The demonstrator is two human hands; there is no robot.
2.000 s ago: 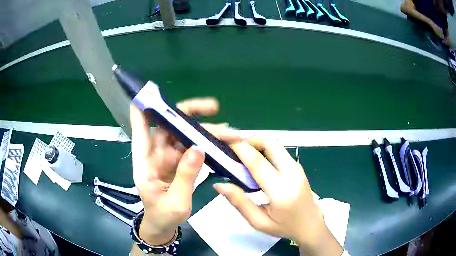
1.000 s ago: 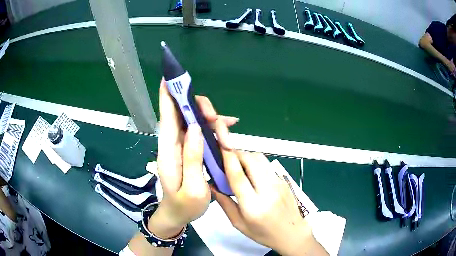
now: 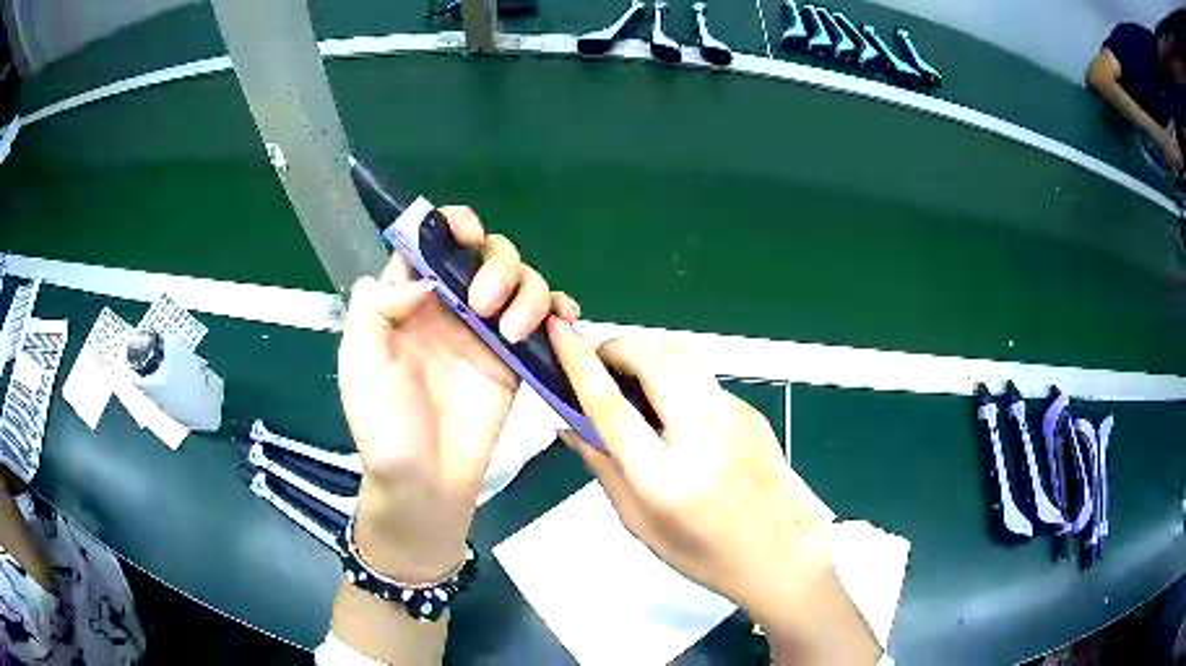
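Note:
A pen unit (image 3: 484, 320) with a dark pointed nose, light collar and black and lilac body is held up in both hands over the bench edge. Its nose points to the upper left. My left hand (image 3: 436, 364) holds the front half, palm up, with the fingers curled over the black side. My right hand (image 3: 696, 475) grips the rear end, which its fingers partly hide. White paper (image 3: 611, 586) lies on the bench below the hands. A white cloth (image 3: 527, 445) shows partly behind my left wrist.
Pen units lie at left (image 3: 302, 488) and right (image 3: 1008, 462). A white bottle (image 3: 180, 380) stands on printed sheets at left. A pale post (image 3: 293, 143) rises beside the pen's nose. Teal pen units (image 3: 858, 42) lie across the belt (image 3: 780, 208). A person (image 3: 1145, 78) sits at far right.
The pen unit has turned about its length, showing more of its black side, and its nose has swung left. My left fingers now curl over it.

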